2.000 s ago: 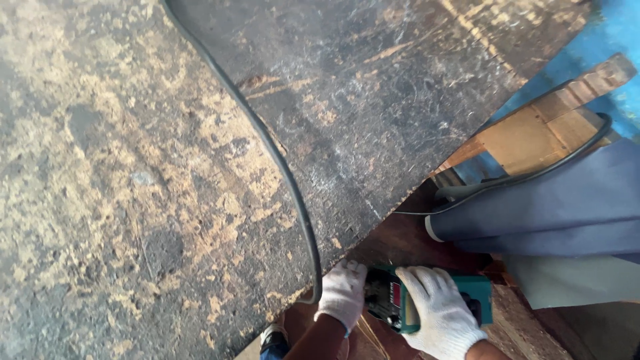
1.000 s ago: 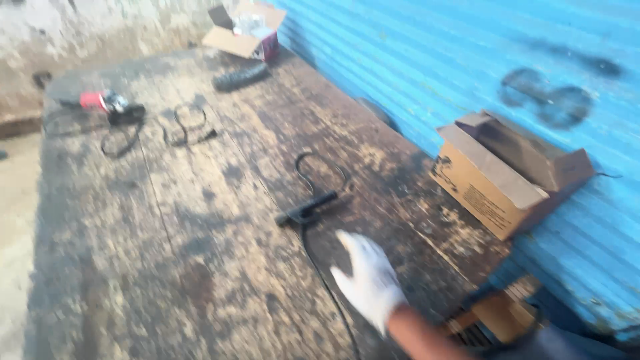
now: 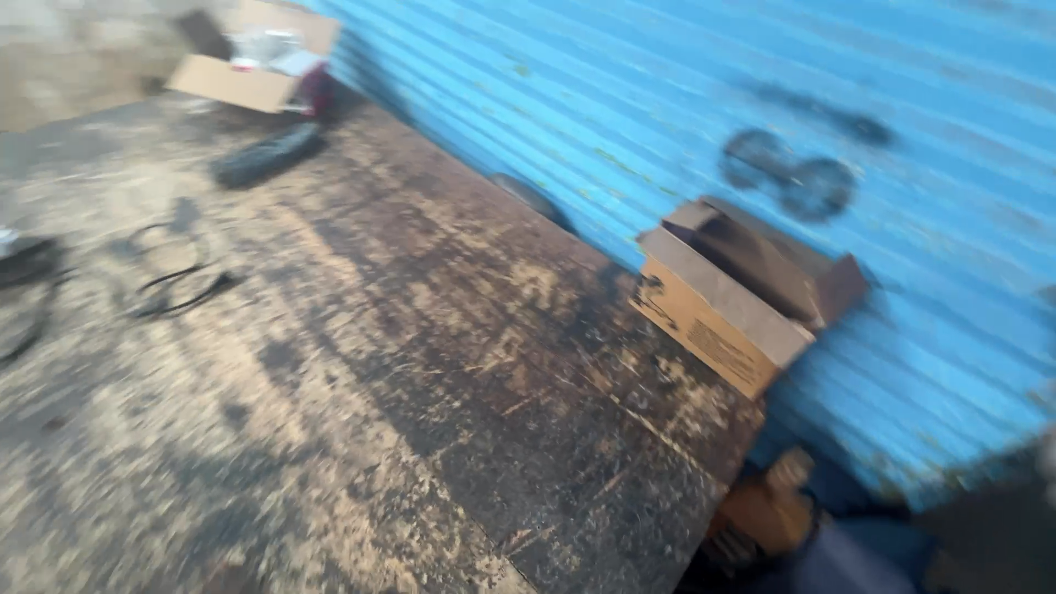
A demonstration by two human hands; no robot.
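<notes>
Neither my left hand nor my right hand shows in the head view now. A worn wooden tabletop (image 3: 462, 330) with dark stains fills the left and middle of the view. On its left part lies a thin black cable (image 3: 177, 289) in loops. A dark, long object (image 3: 266, 155), blurred, rests near the far end, just in front of an open cardboard box (image 3: 239, 85) with clear plastic in it. What my hands hold or touch is hidden.
Another open cardboard box (image 3: 716, 318) sits at the table's right edge, against a blue corrugated metal wall (image 3: 577, 99). A dark blurred object (image 3: 25, 256) with a cord lies at the far left. Blue cloth (image 3: 858, 557) is below the right corner.
The view has swung. A second ago a gloved hand was over the table near a black object with a cable; now neither shows. Two seconds ago two gloved hands were on a green power tool.
</notes>
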